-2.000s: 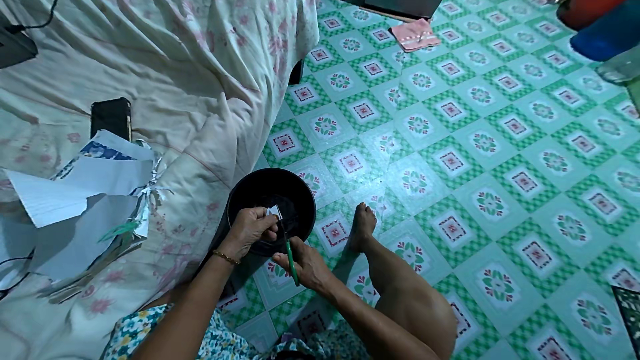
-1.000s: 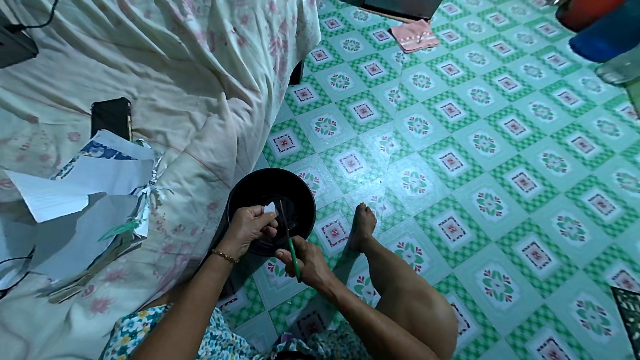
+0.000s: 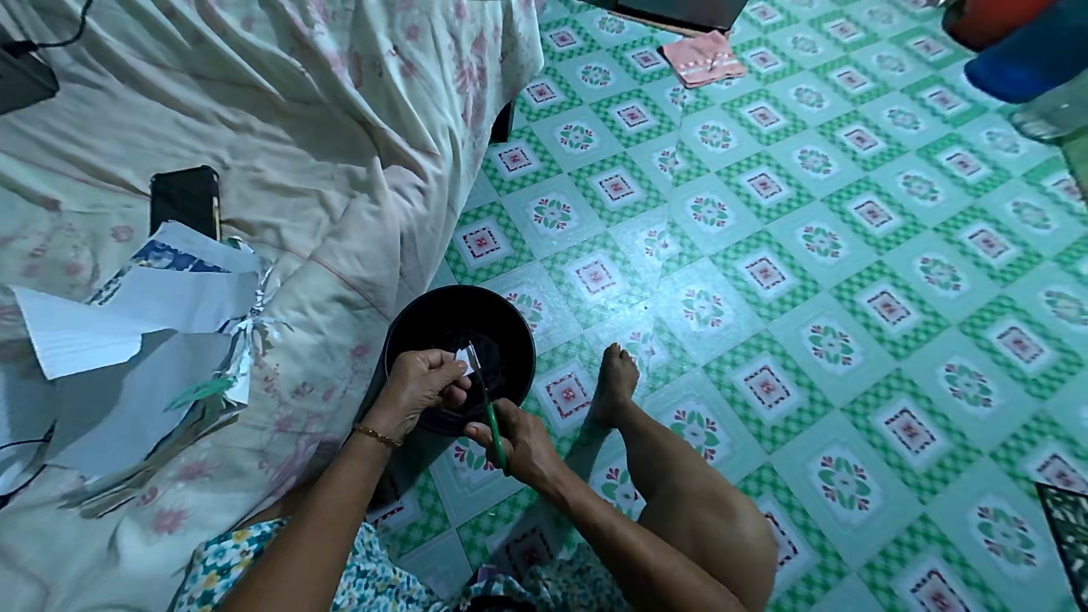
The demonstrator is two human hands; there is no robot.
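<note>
My left hand (image 3: 422,387), with a bracelet at its wrist, pinches a small white piece of paper (image 3: 464,360) over a black round bin (image 3: 525,361). In my right hand (image 3: 525,442) is a pair of green-handled scissors (image 3: 495,435), whose blades point up and touch or nearly touch the paper. Dark material, too dim to make out, lies inside the bin. The bin stands on the floor beside the cloth-covered bed.
On the floral bedsheet (image 3: 340,212) lie a black phone (image 3: 185,202) and a stack of torn papers (image 3: 187,297). A pink cloth (image 3: 702,59) lies on the patterned floor (image 3: 705,306). My bare foot (image 3: 618,382) is right of the bin. A blue object (image 3: 1028,55) is at the upper right.
The scissors and the piece of paper have shifted slightly against each other. Both hands stay over the bin with their holds kept.
</note>
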